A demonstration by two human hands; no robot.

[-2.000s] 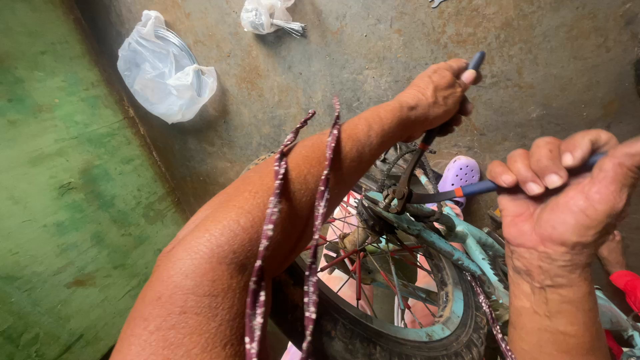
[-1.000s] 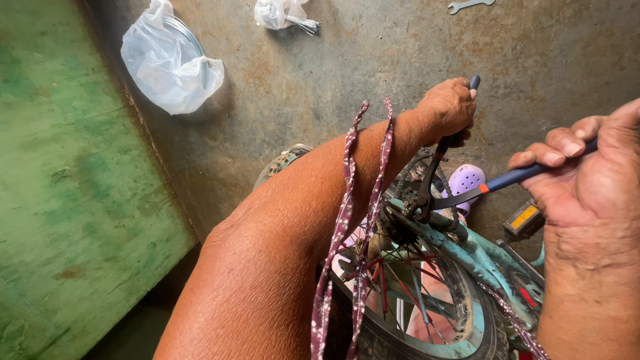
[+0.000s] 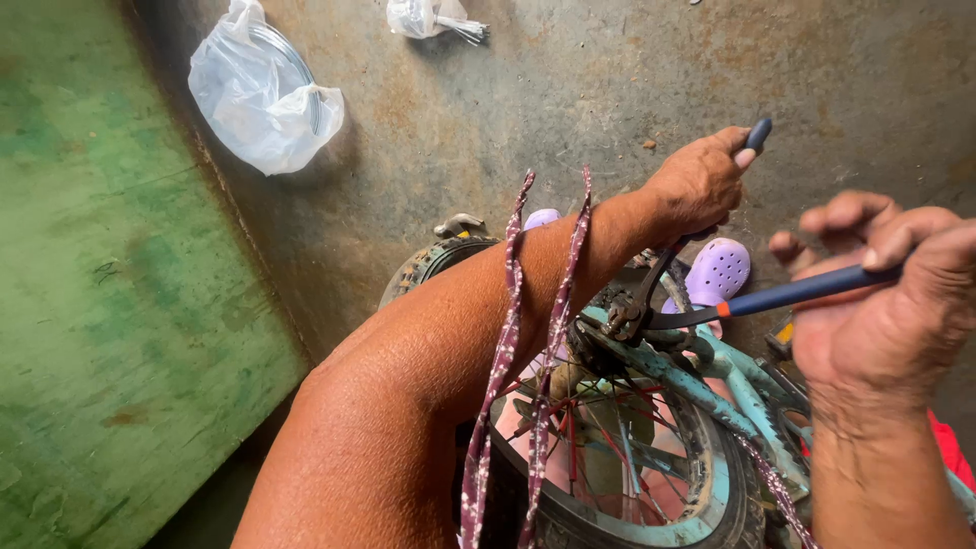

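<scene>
Large pliers [image 3: 808,293] with blue grips stand spread, their jaws on a metal part at the hub end of a bicycle frame [image 3: 686,389]. My left hand [image 3: 701,179] is closed round the far handle. In my right hand [image 3: 884,297] the near handle lies across the palm, a digit resting on it and other fingers lifted and apart. Below the jaws is a spoked wheel [image 3: 717,499] with a pale blue rim and black tyre. My left forearm hides part of the bicycle. Maroon patterned cords [image 3: 507,343] hang in front of it.
A green panel [image 3: 137,305] borders the left side. On the stained concrete floor lie a plastic bag holding coiled wire [image 3: 267,107] and a smaller bag with thin rods [image 3: 427,17]. Purple clogs [image 3: 717,271] of another person are beyond the wheel. Another tyre [image 3: 427,263] shows behind my arm.
My right hand's fingers have loosened and spread from the near handle, which they were wrapped round before. The pliers' jaws remain at the hub, with my left hand on the far handle.
</scene>
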